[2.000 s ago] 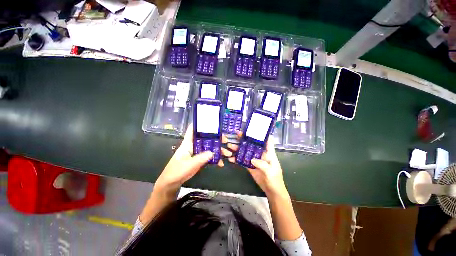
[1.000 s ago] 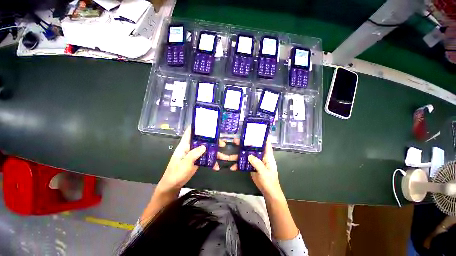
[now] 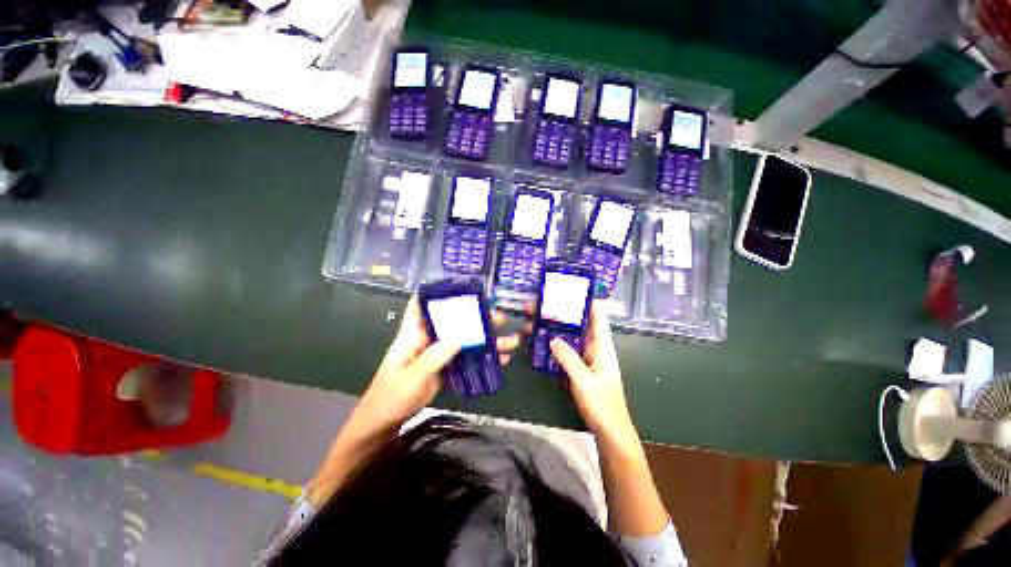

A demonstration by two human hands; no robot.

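My left hand [image 3: 415, 360] holds a purple keypad phone [image 3: 475, 363] with a lit white screen, tilted, just in front of the tray. My right hand [image 3: 596, 371] holds another purple keypad phone [image 3: 563, 301], lit and nearly upright in view, its top overlapping the tray's near edge. The clear blister tray [image 3: 341, 269] lies beyond my hands. Its far row holds several lit phones [image 3: 409, 100]. Its near row holds three lit phones [image 3: 527, 238] in the middle pockets; the two end pockets show white labels or slips [image 3: 675, 238] and no phone.
A smartphone [image 3: 773, 210] lies right of the tray. A metal post [image 3: 831, 83] stands at the far right. A small fan [image 3: 937, 421], a red bottle-like item [image 3: 942, 285] and white pieces are at the right. Papers [image 3: 261, 66] lie at the far left. A red stool [image 3: 78, 388] stands below left.
The left phone has come down towards me and tilted, uncovering the near-row phone behind it. The right phone has turned from slanted to nearly straight since the earliest frame.
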